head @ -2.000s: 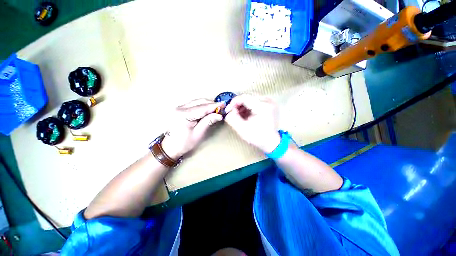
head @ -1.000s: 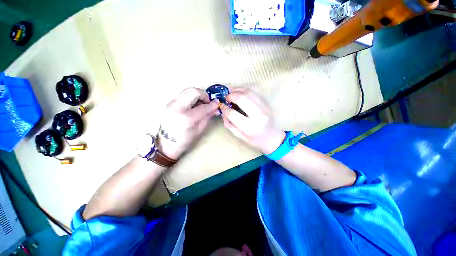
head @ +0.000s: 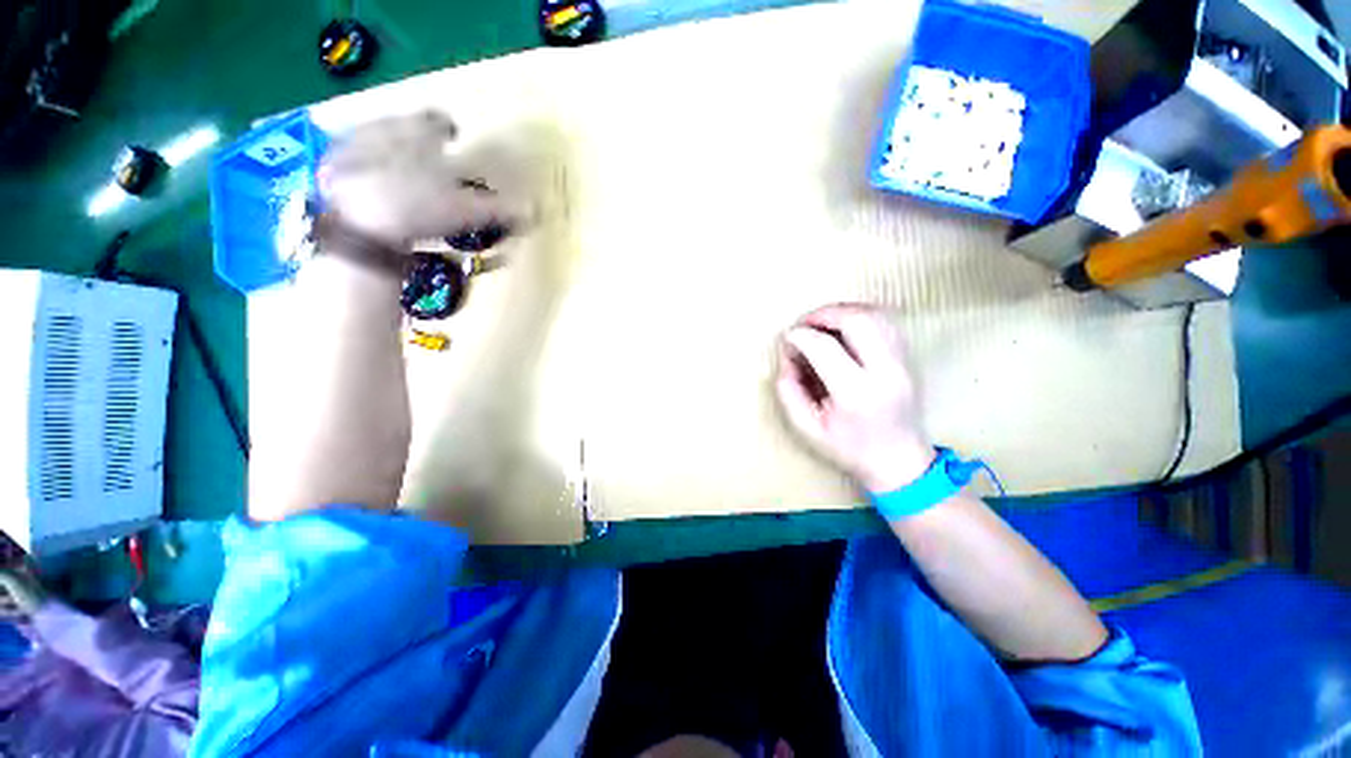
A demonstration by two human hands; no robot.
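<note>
My left hand [head: 397, 185] is blurred and over the left end of the cardboard, beside the left blue bin [head: 264, 222]; whether it holds anything cannot be told. A round black housing [head: 433, 286] with a green board lies just below it, with a gold cylinder [head: 430, 341] beside it. Another black housing [head: 474, 234] is partly hidden by the hand. My right hand [head: 852, 382], with a teal wrist band, rests curled on the cardboard [head: 696, 267] at the middle right; its fingertips are turned in and I cannot tell whether something is inside.
The orange screwdriver [head: 1215, 222] hangs at right by a metal box [head: 1259, 141]. A blue bin [head: 1049, 89] of white parts stands at upper right. Round units [head: 571, 18] lie along the green far edge. A vented box [head: 101, 407] and part of a person in purple [head: 97, 681] are at left.
My left hand has left the housing in front of me and moved far left to the waiting units and bin. My right hand has moved slightly away; the housing no longer shows there. The view has shifted left.
</note>
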